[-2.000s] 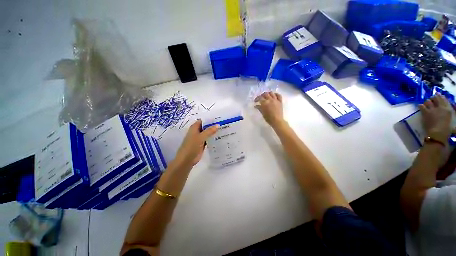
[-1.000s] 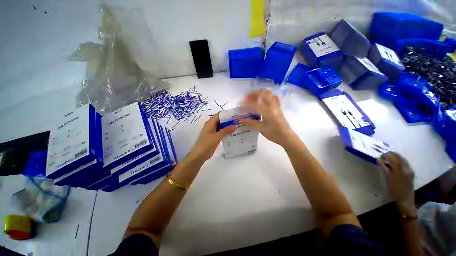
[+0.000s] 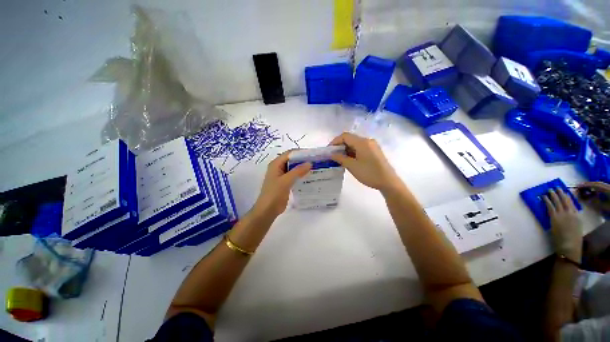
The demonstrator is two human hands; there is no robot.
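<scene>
A retail box (image 3: pixel 318 190) with a white printed face and a blue upper edge stands upright on the white table in front of me. My left hand (image 3: pixel 281 179) grips its upper left side, thumb on the blue edge. My right hand (image 3: pixel 361 160) grips its upper right corner. A pale strip lies along the box top between the hands; I cannot tell if it is a flap or clear film. Stacked boxes (image 3: pixel 164 182) with white faces and blue sides lean at the left.
Thin strips (image 3: pixel 234 141), a clear bag (image 3: pixel 150 100) and a black rectangle (image 3: pixel 269 78) are by the wall. Boxes with cable pictures (image 3: pixel 466 152) (image 3: pixel 468 222) lie right. Another person's hand (image 3: pixel 564 220) rests on a blue piece. Tape roll (image 3: pixel 27 304) far left.
My right hand moved from the clear film near the wall to the box top, and both hands now hold it. The other person's box now lies on the table, and that hand moved right.
</scene>
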